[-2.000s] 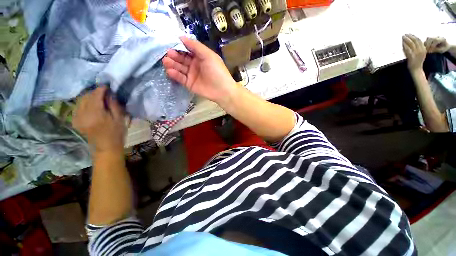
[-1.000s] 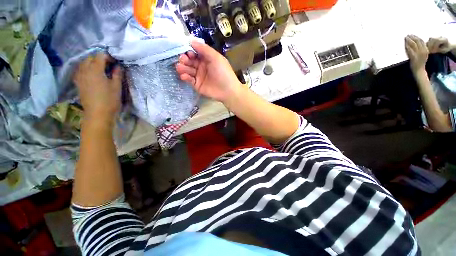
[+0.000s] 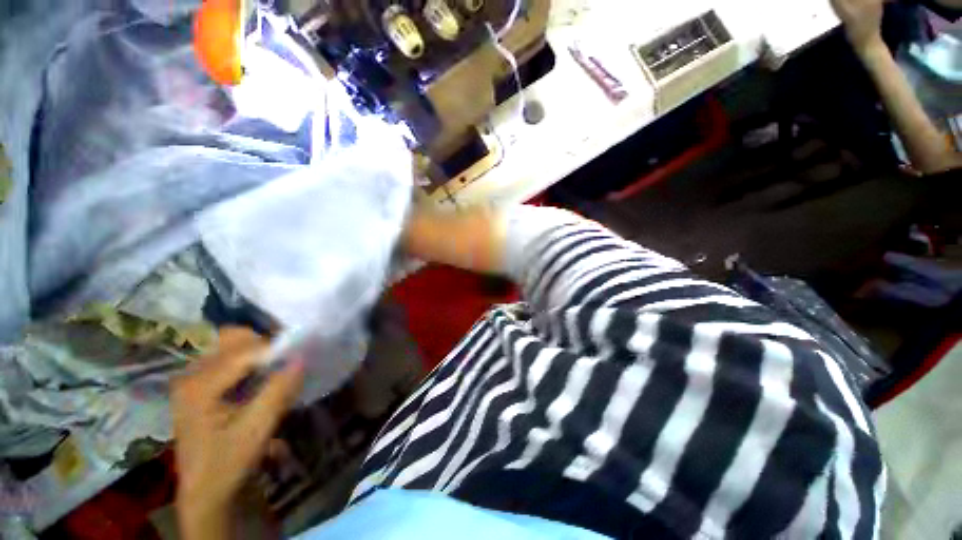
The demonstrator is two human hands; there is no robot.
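Note:
The light blue-grey garment piece (image 3: 306,227) spreads from the overlock machine (image 3: 443,100) to the table's front edge, its near part pale and blurred. My left hand (image 3: 232,390) is blurred, with thumb and fingers closed on the near lower edge of the cloth. My right forearm (image 3: 459,237) reaches to the cloth's right side; the right hand is hidden behind or under the cloth, so its grip cannot be seen. The needle area is brightly lit beside the orange cover (image 3: 218,42).
A garment pile (image 3: 95,369) lies at left. A slim pinkish tool (image 3: 598,74) and a cream slotted box (image 3: 684,58) are on the white table (image 3: 559,127), right of the machine. Another person's arm (image 3: 891,84) shows at upper right.
The view has shifted, so the machine sits higher and further left. My left hand has moved down towards me with the cloth edge. My right hand has gone from view behind the cloth.

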